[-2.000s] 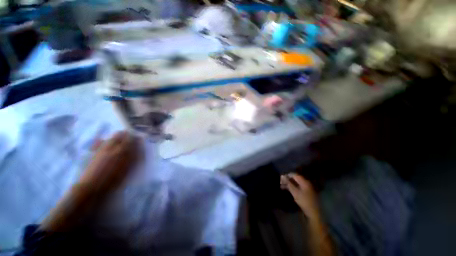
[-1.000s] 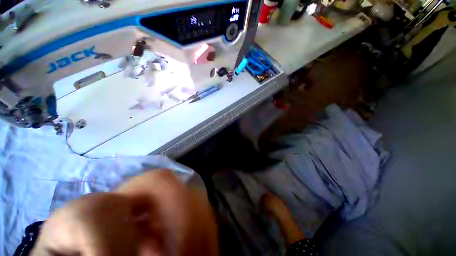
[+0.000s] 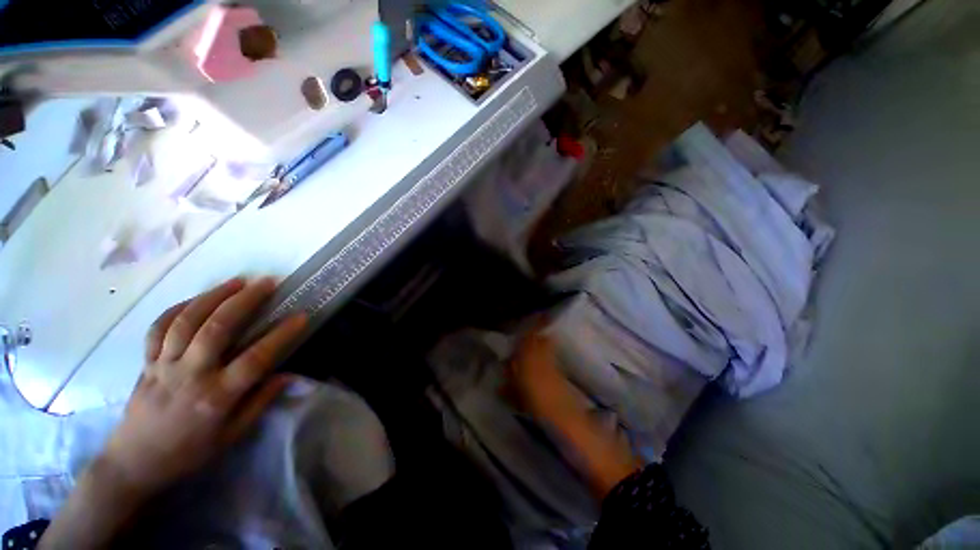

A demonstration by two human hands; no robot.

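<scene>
My left hand (image 3: 204,360) rests palm down at the table's front edge, fingers a little apart, with nothing seen in it. Pale grey-blue cloth (image 3: 339,435) hangs below and beside that hand, and more lies at the far left edge. My right hand (image 3: 543,381) is low in the middle, on or in the heaped grey-blue garment pile (image 3: 677,269). Its fingers are blurred and partly lost against the cloth, so its grip cannot be told.
The white machine bed (image 3: 129,312) bears whitish scraps (image 3: 177,183) and blue snips (image 3: 306,167). A pink block (image 3: 231,43) is near the panel. Blue-handled scissors (image 3: 460,38) lie in a tray. A ruler strip (image 3: 419,204) runs along the table edge. Grey cloth covers the right side.
The view has swung right and down from the machine head to the pile. My left hand has moved off the spread cloth to the table edge. My right hand has reached the pile.
</scene>
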